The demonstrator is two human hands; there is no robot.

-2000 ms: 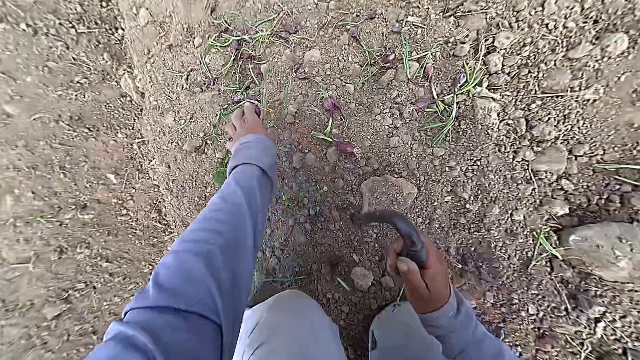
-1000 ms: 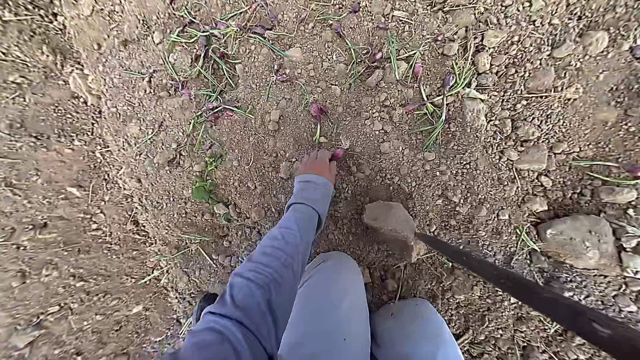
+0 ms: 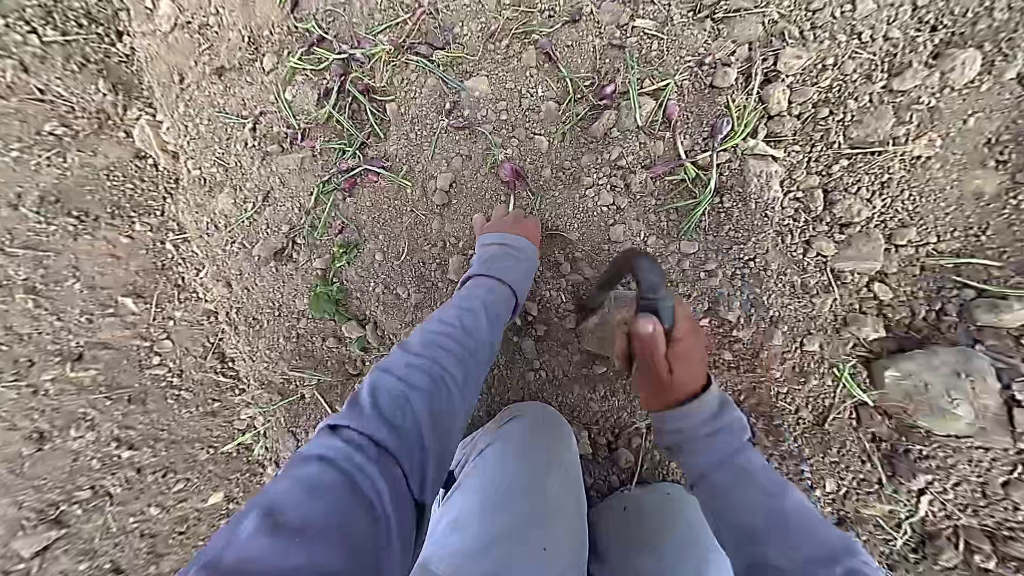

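Observation:
My left hand [image 3: 509,226] is low over the soil, its fingers at the pale stem of a purple onion bulb [image 3: 512,171] lying just beyond them; whether they grip the stem cannot be told. My right hand [image 3: 668,356] is closed around the handle of a dark curved tool [image 3: 636,272], probably a sickle. Its curved part bends left over a flat stone [image 3: 604,324]. Several purple onions with green leaves [image 3: 352,88] lie in a loose group at upper left. More onions [image 3: 708,160] rest at upper right.
Clods and small stones cover the dry soil. A large flat rock [image 3: 948,392] lies at the right. A small green leafy plant [image 3: 326,300] grows left of my left sleeve. My knees, in light trousers, are at the bottom centre.
My left hand was at the upper-left onions two seconds ago and is now near the single central bulb. My right hand, out of view one second ago, is back in view with the curved tool.

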